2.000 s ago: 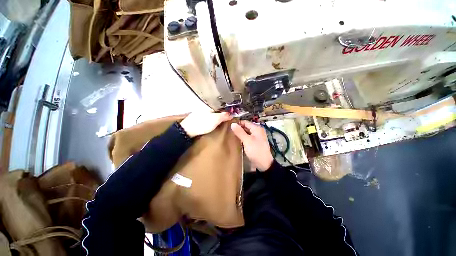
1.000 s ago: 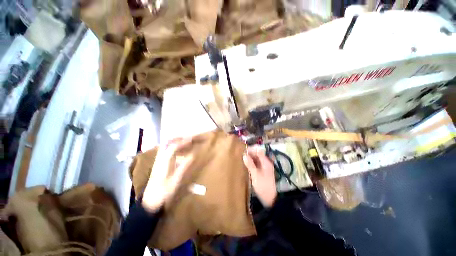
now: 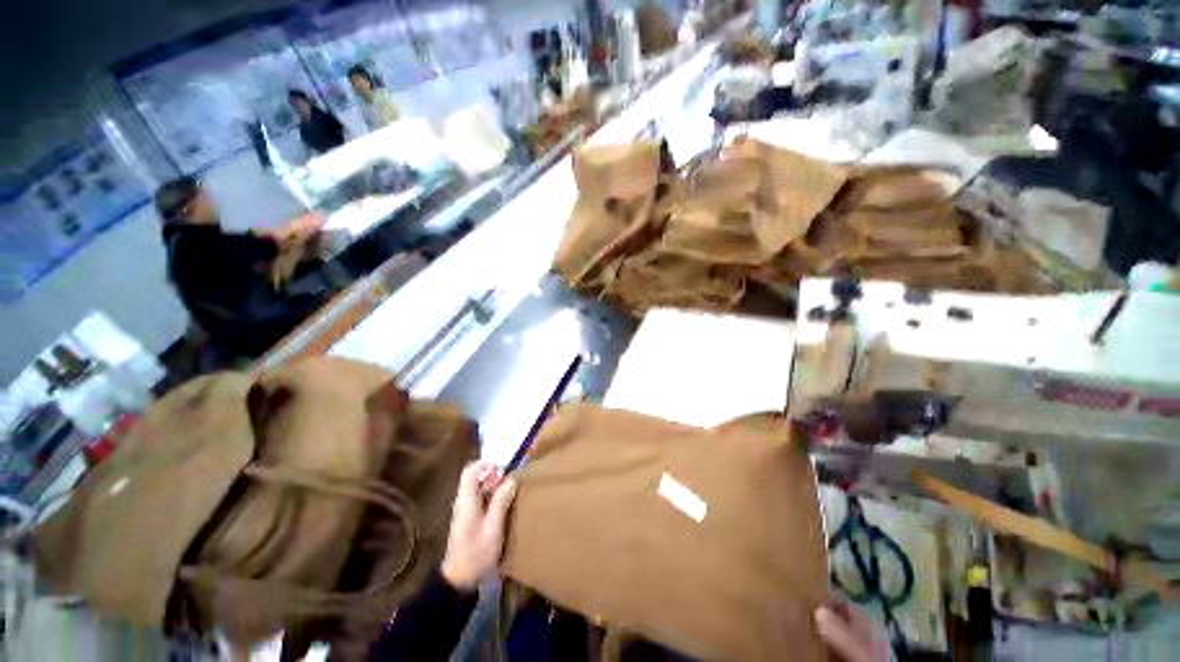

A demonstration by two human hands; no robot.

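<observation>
A brown bag panel (image 3: 634,517) with a small white label (image 3: 682,497) lies flat in front of me, its far right corner at the needle area (image 3: 828,420) of the off-white sewing machine (image 3: 1009,343). My left hand (image 3: 479,524) pinches the panel's left edge. My right hand (image 3: 854,634) is at the panel's lower right edge, cut off by the bottom of the picture; its grip cannot be made out.
A heap of brown pieces (image 3: 776,213) lies behind the machine. More brown pieces with straps (image 3: 298,479) hang at the left. Scissors (image 3: 871,556) and an orange-tan strip (image 3: 1022,517) lie on the machine bed. A person (image 3: 220,265) sits at the far left.
The view has swung up and left. My left hand has moved from on top of the panel to its left edge. My right hand has moved down along the right edge. The panel is spread flatter.
</observation>
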